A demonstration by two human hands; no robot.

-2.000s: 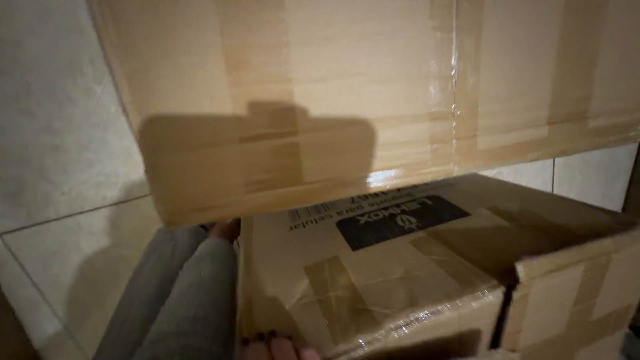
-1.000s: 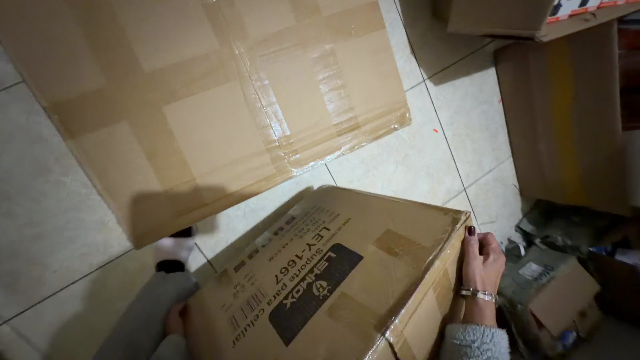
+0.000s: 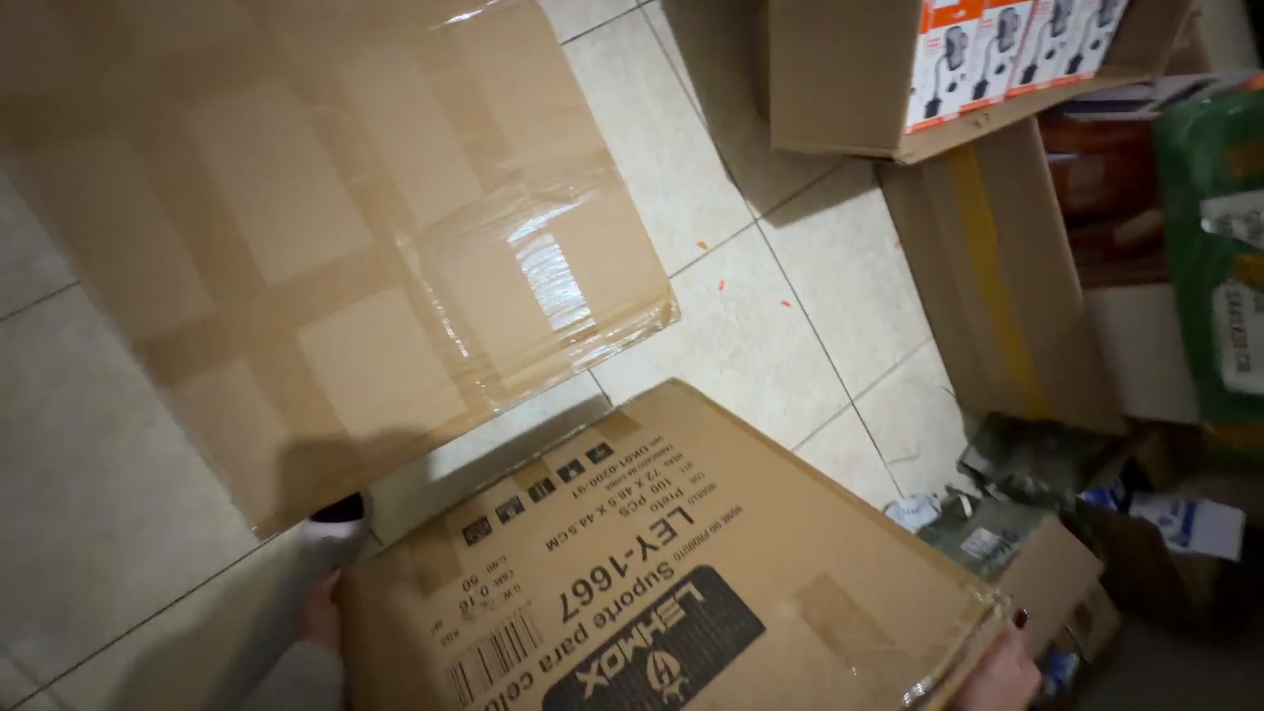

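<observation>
A large printed cardboard box [image 3: 770, 513] fills the bottom centre, its taped, barcoded face towards me. My left hand [image 3: 321, 607] presses on its left side, mostly hidden past the edge. At the lower right corner, my right hand [image 3: 997, 667] grips the box's right side, with one dark-nailed finger showing at the edge. Beyond it, at the upper left, stands a bigger cardboard box [image 3: 346, 197] crossed with several strips of clear and brown tape. The gap between the two boxes shows tiled floor.
An open carton [image 3: 839, 79] holding several orange-and-white product boxes [image 3: 1007, 59] is at the upper right. Below it stands a box with yellow tape [image 3: 997, 286]. A green package [image 3: 1215, 247] and a small opened carton [image 3: 1052, 573] amid plastic wrap lie right. A shoe [image 3: 336, 518] shows at left.
The printed box has turned and come away from the bigger box, with my hands at its sides. My right hand has moved lower in view. The view has swung to the right.
</observation>
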